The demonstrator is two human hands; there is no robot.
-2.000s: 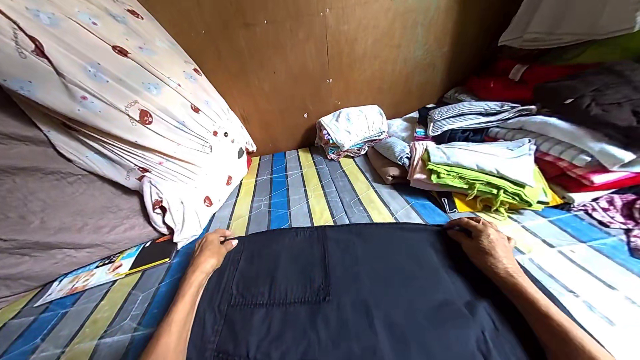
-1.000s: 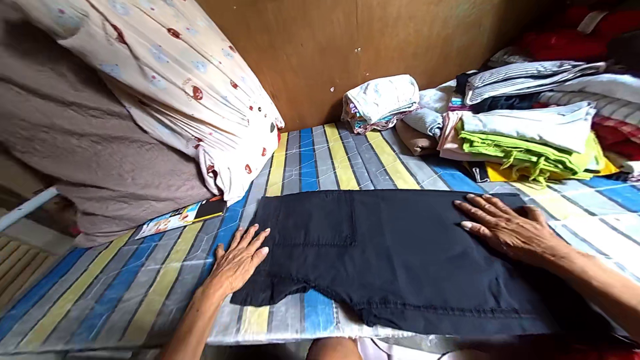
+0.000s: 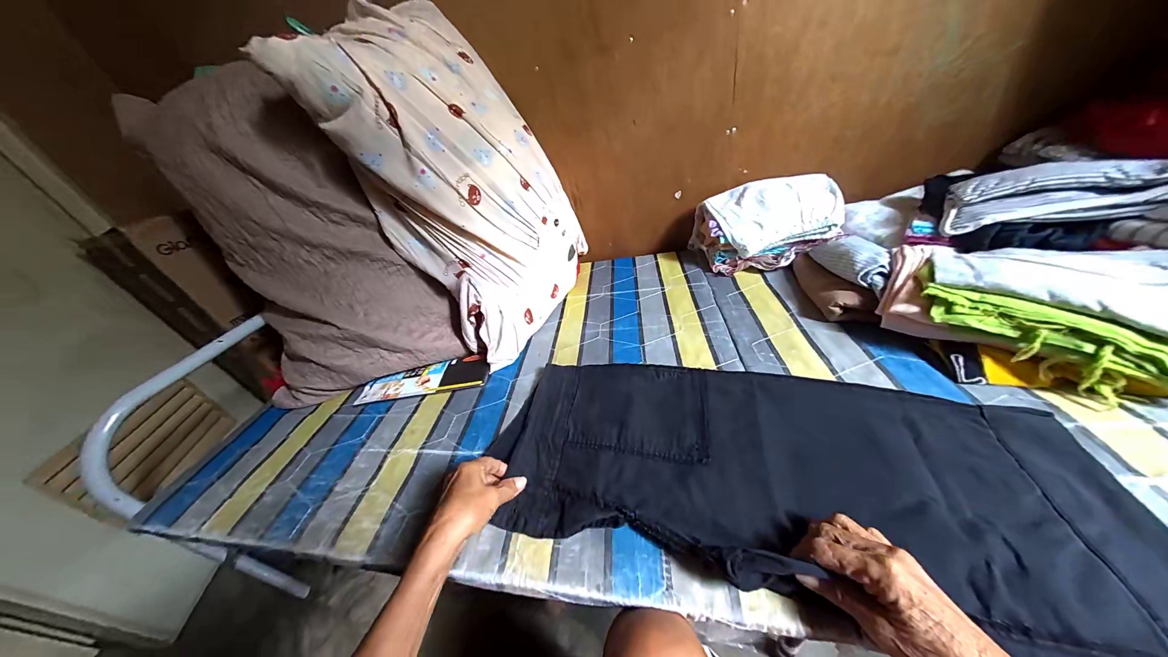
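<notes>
A pair of black trousers (image 3: 785, 438), folded lengthwise with a stitched back pocket facing up, lies across a striped, plastic-covered mattress (image 3: 401, 456). At the waistband end on the left, my left hand (image 3: 476, 497) pinches the fabric edge between thumb and fingers. My right hand (image 3: 862, 570) grips a bunched part of the near edge, around the crotch or inner leg. The far end of the legs runs out toward the right side of the view.
Folded clothes (image 3: 1049, 283) are piled at the right, beside a small folded stack (image 3: 771, 219) against the wooden wall (image 3: 657, 119). Two pillows (image 3: 474, 182) lean at the back left, a booklet (image 3: 424, 379) at their foot. A metal bed rail (image 3: 114, 429) curves at the left end.
Both hands lay flat on the trousers a second ago; now they grasp the near edge and the waistband corner. My right hand has moved toward the near edge. The view has shifted left.
</notes>
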